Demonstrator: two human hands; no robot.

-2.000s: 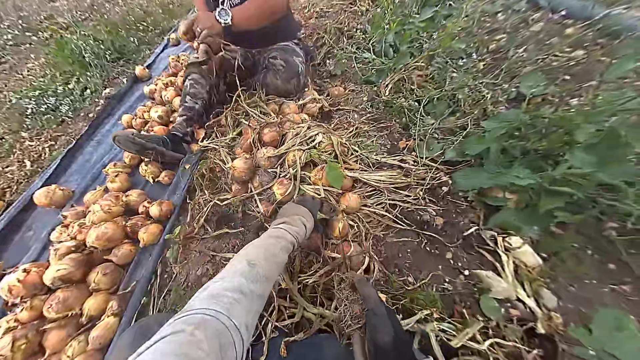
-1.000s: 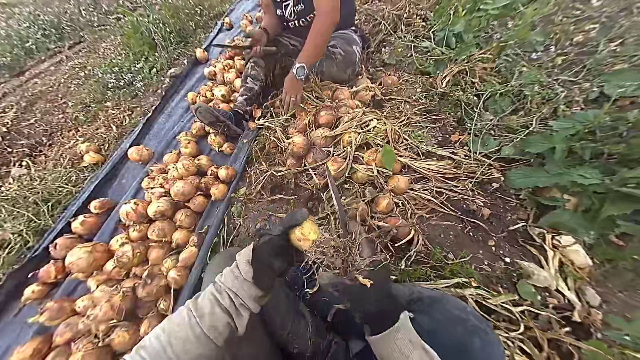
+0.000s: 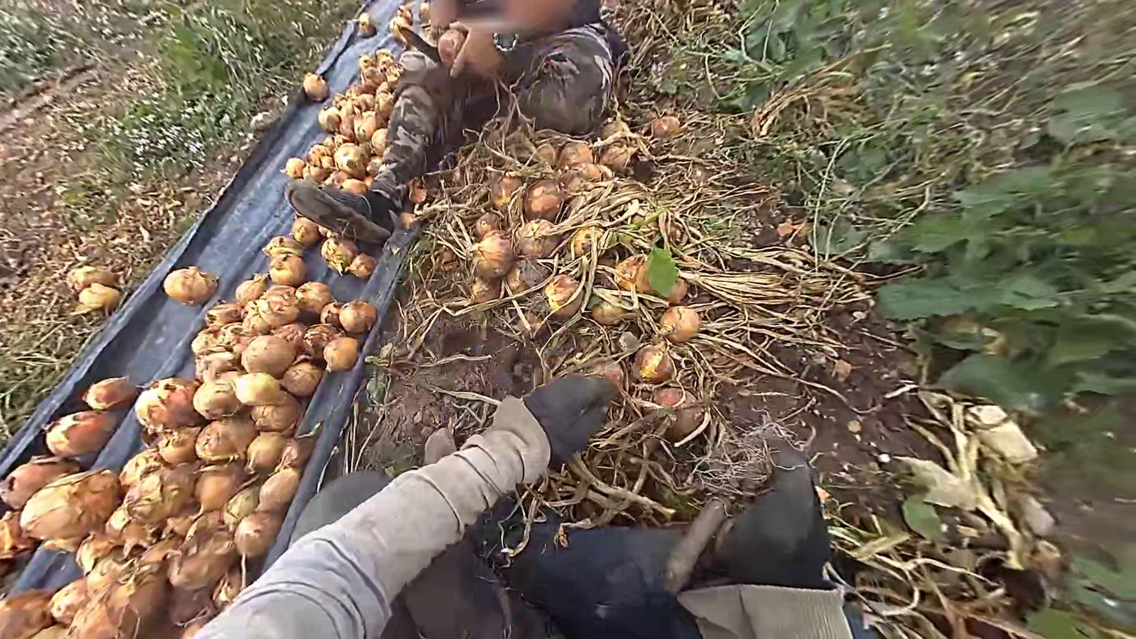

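Observation:
My left hand point(image 3: 572, 415), in a dark glove below a pale sleeve, reaches to the near edge of a heap of onions with dry stalks. Its fingertips are against an onion point(image 3: 609, 374); whether they grip it is hidden. At the lower right my right hand point(image 3: 774, 525), also gloved, is closed by my leg around what looks like a knife point(image 3: 695, 543), its dull blade slanting beside the hand. A tuft of dry roots point(image 3: 741, 457) lies just above that hand. Trimmed onions point(image 3: 266, 355) are piled on a dark fabric strip point(image 3: 200, 257) at left.
A co-worker point(image 3: 564, 80) in camouflage trousers sits at the top, hands around an onion, one shoe point(image 3: 342, 211) at the strip's edge. Leafy green plants point(image 3: 1021, 284) grow at right. A few onions point(image 3: 93, 288) lie on the ground left of the strip.
One second ago my left hand held an onion near my lap; now it is at the heap without that onion. The blade, then pointing up, now lies low. The co-worker's hand has left the heap.

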